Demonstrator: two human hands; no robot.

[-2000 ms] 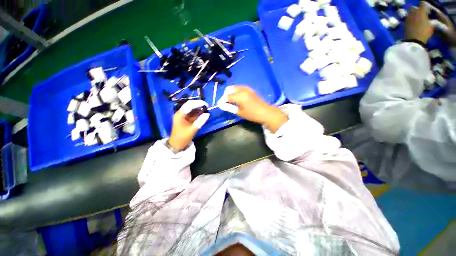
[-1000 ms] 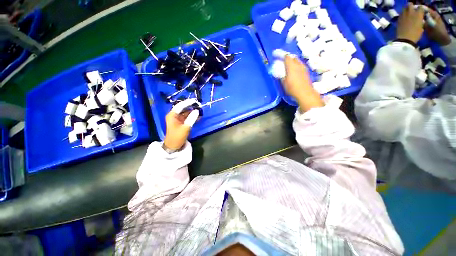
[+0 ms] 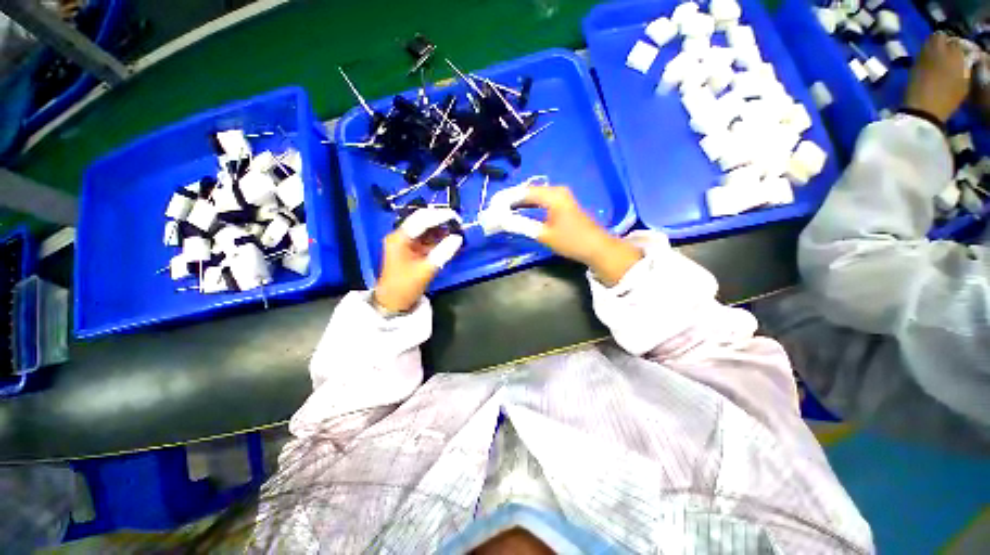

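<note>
My left hand (image 3: 419,252) is over the front of the blue centre tray (image 3: 565,163), with white coverings on its fingertips, closed on a black stemmed insert (image 3: 449,228). My right hand (image 3: 543,220), also with white fingertips, is just to its right with thumb and finger closed together around a white cover (image 3: 494,219), hard to tell from the fingertips. The two hands face each other nearly touching. A tangled heap of black stemmed inserts (image 3: 434,136) lies behind them in the tray.
The left tray (image 3: 119,260) holds white-and-black fitted pieces (image 3: 244,201). The right tray (image 3: 641,141) holds white covers (image 3: 749,119). The dark bench edge (image 3: 217,369) runs in front, the green conveyor (image 3: 261,65) behind. A neighbour's sleeve (image 3: 868,239) and hands are at right.
My right hand has moved left from the right tray back beside my left hand. My left hand stays over the centre tray's front, holding the black insert. The view has shifted slightly.
</note>
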